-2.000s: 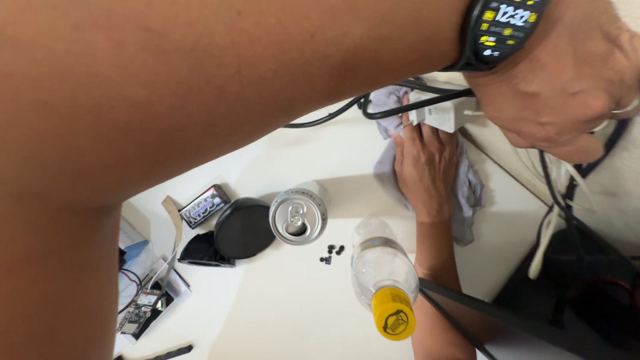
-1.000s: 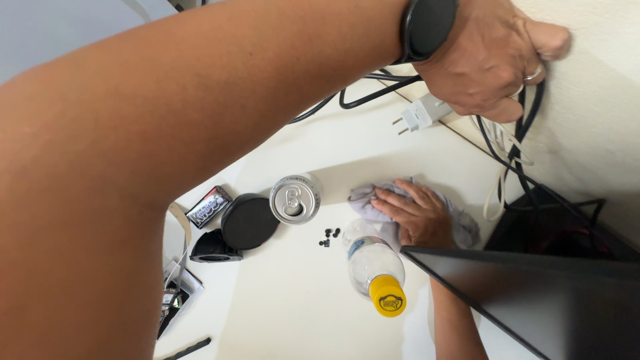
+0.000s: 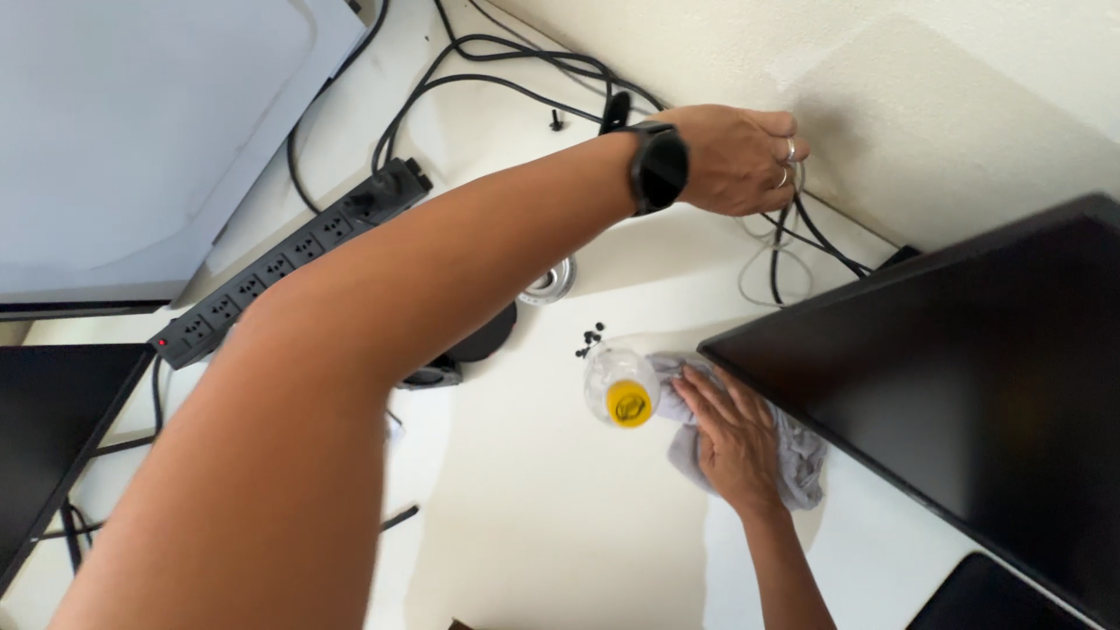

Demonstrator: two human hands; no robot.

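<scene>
My left hand (image 3: 735, 162), with a dark watch on the wrist and rings on its fingers, is closed around black and light cables (image 3: 801, 214) beside the wall. Its forearm crosses above the desk. My right hand (image 3: 739, 437) lies spread on a crumpled grey cloth (image 3: 801, 464), pressing it to the white desk at the monitor's lower edge. Just left of the cloth stands a clear bottle (image 3: 599, 381) with a yellow cap (image 3: 629, 403). Small black pieces (image 3: 591, 338) lie near the bottle. A metal can (image 3: 551, 282) is partly hidden by my left forearm.
A black monitor (image 3: 945, 376) fills the right side. A black power strip (image 3: 278, 265) with a red light lies at left, near another dark screen (image 3: 61, 420). Loose black cables (image 3: 490, 79) run along the wall. A round black object (image 3: 486, 337) sits partly under my left arm.
My right hand and the cloth have moved away from the wall to beside the bottle. The white plug adapter seen on the desk earlier is out of sight. The view has shifted widely.
</scene>
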